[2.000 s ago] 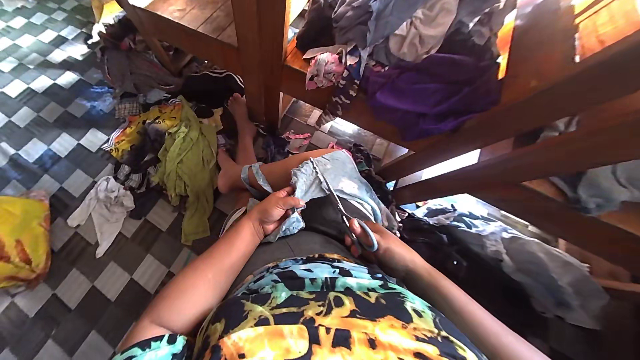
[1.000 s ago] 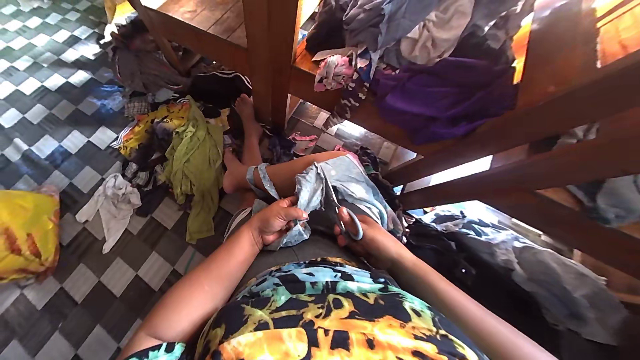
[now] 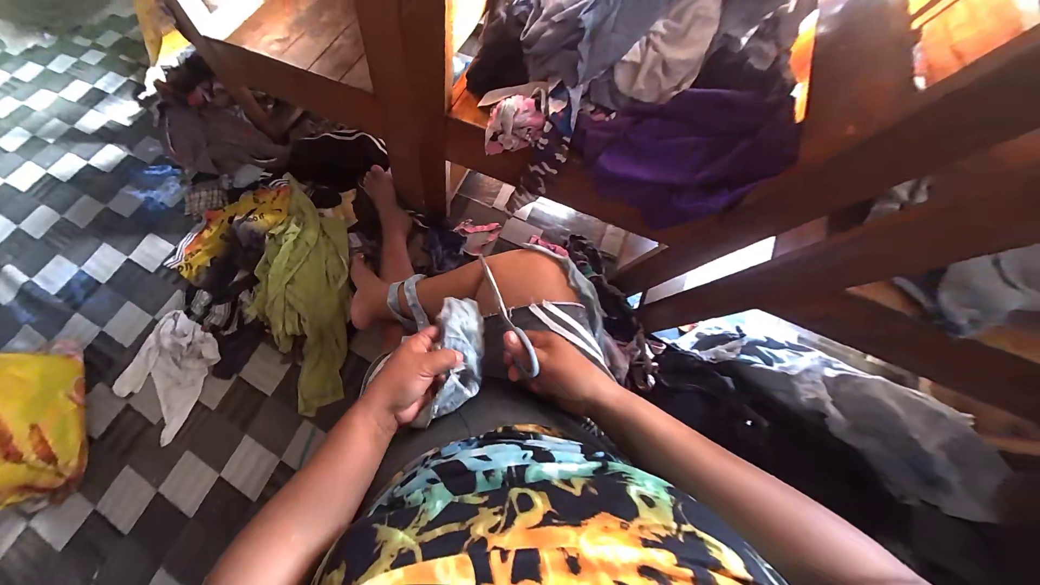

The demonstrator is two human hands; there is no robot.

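A crumpled piece of light blue-grey fabric (image 3: 461, 345) is bunched in my left hand (image 3: 413, 375), above my lap. My right hand (image 3: 552, 367) grips a pair of scissors (image 3: 525, 349), with the blades pointing up and to the left over my bare knee. The blades look closed or nearly so, and are apart from the fabric. Strips of grey-blue cloth (image 3: 413, 301) loop around my lower leg. Dark shorts with white stripes (image 3: 569, 327) cover my thigh, and a grey cloth edge hangs beyond the knee.
Yellow and green garments (image 3: 305, 284) and a white cloth (image 3: 175, 357) lie on the checkered floor to the left, near a yellow bundle (image 3: 41, 426). Wooden beams (image 3: 406, 106) stand ahead, with a purple cloth (image 3: 691, 154) on a shelf. Black and grey fabrics (image 3: 861, 422) lie at the right.
The light blue-grey fabric was spread over my thigh and at the scissors; now it is gathered in my left hand, apart from them. My knee and the striped shorts have come into view.
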